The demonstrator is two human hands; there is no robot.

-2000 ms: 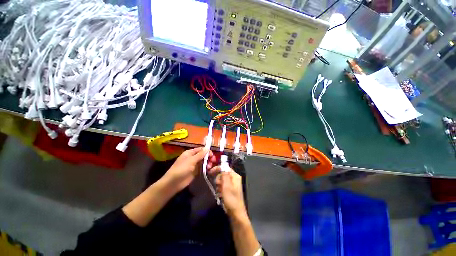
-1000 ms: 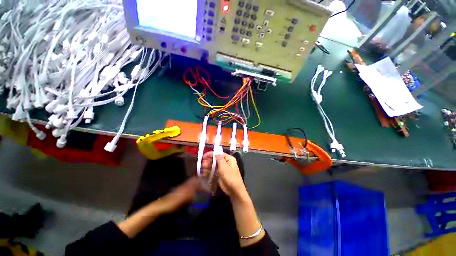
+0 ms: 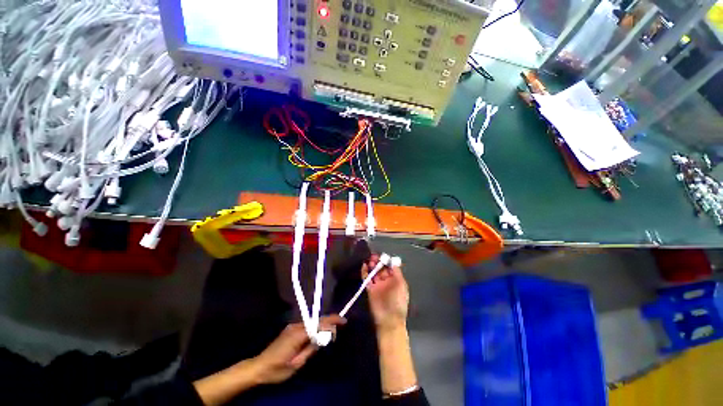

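Observation:
A white cable assembly (image 3: 296, 266) hangs from the two left test leads (image 3: 326, 208) on the orange fixture board (image 3: 262, 208), its two cords meeting at a white branch piece. My left hand (image 3: 290, 349) holds the cable at that branch, below the board. My right hand (image 3: 388, 295) holds the cable's other end, where white connectors (image 3: 388, 260) show at the fingertips. The two right test leads (image 3: 370, 218) have nothing plugged in. The cable tester (image 3: 380, 59) stands behind with a bright screen and a red light.
A white cable pile (image 3: 87, 111) covers the mat at left. Tested cables (image 3: 485, 170) lie right of the tester. A yellow clamp (image 3: 226, 230) and an orange clamp (image 3: 480, 242) grip the board's ends. A paper sheet (image 3: 587, 127) lies at right. A blue bin (image 3: 531, 341) stands on the floor.
Two cable ends now hang from the left leads. My left hand has moved down to the branch; my right hand has moved right, off the second lead. The tester light has turned red since the first frame.

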